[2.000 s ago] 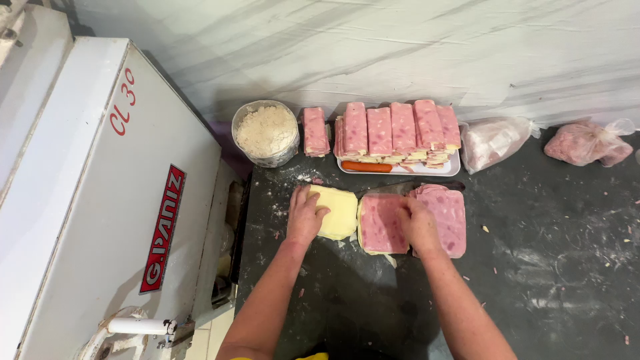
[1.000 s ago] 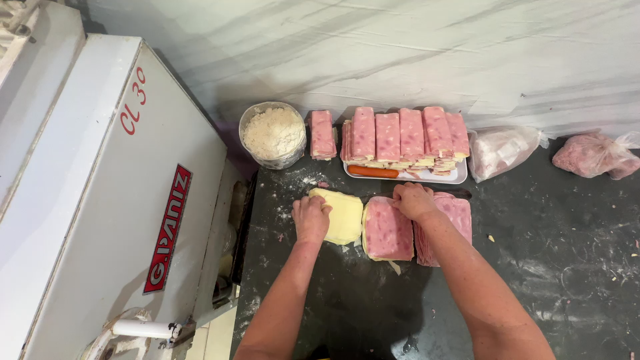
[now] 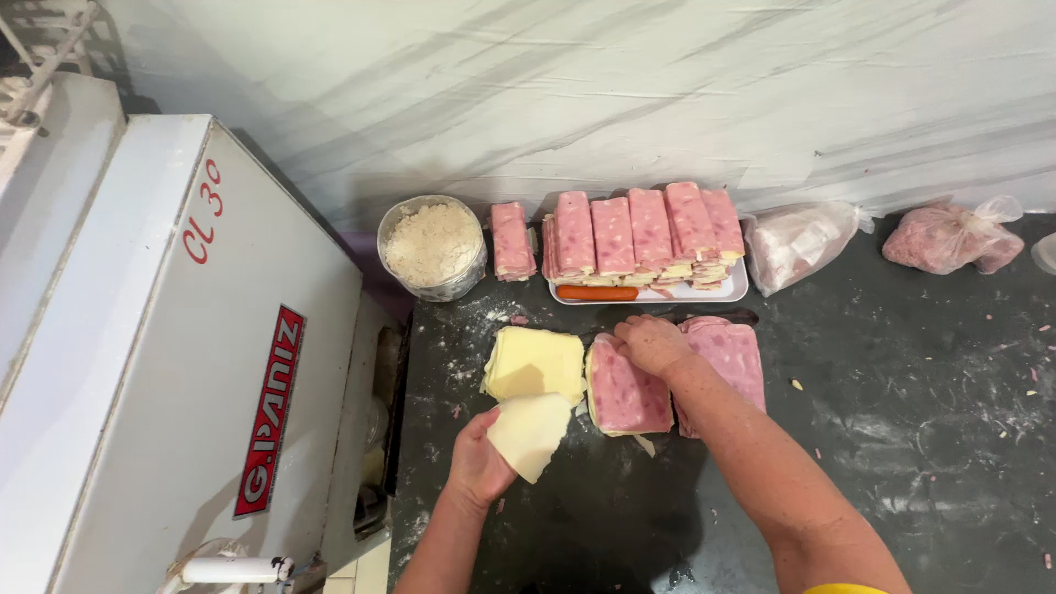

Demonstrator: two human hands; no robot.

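My left hand (image 3: 478, 462) holds a loose slice of cheese (image 3: 530, 435) by its left edge, just in front of a stack of cheese slices (image 3: 536, 359). My right hand (image 3: 653, 345) has its fingertips on the top edge of the middle stack of ham and cheese slices (image 3: 631, 396); whether they pinch the ham is unclear. Under my right forearm, partly hidden, lies a stack of ham slices (image 3: 730, 355). A dark knife-like object (image 3: 738, 316) lies behind that stack, mostly covered.
Behind stand a tub of flour-like powder (image 3: 433, 247), a small ham stack (image 3: 511, 239) and a white tray (image 3: 730, 285) with layered ham and cheese strips (image 3: 615, 235) and a sausage (image 3: 596, 293). Two plastic bags (image 3: 800, 243) (image 3: 949, 237) lie right; a white machine (image 3: 223, 330) stands left.
My left hand has lifted a cheese slice off the cheese stack and moved toward me. My right hand stays at the middle stack's far edge.
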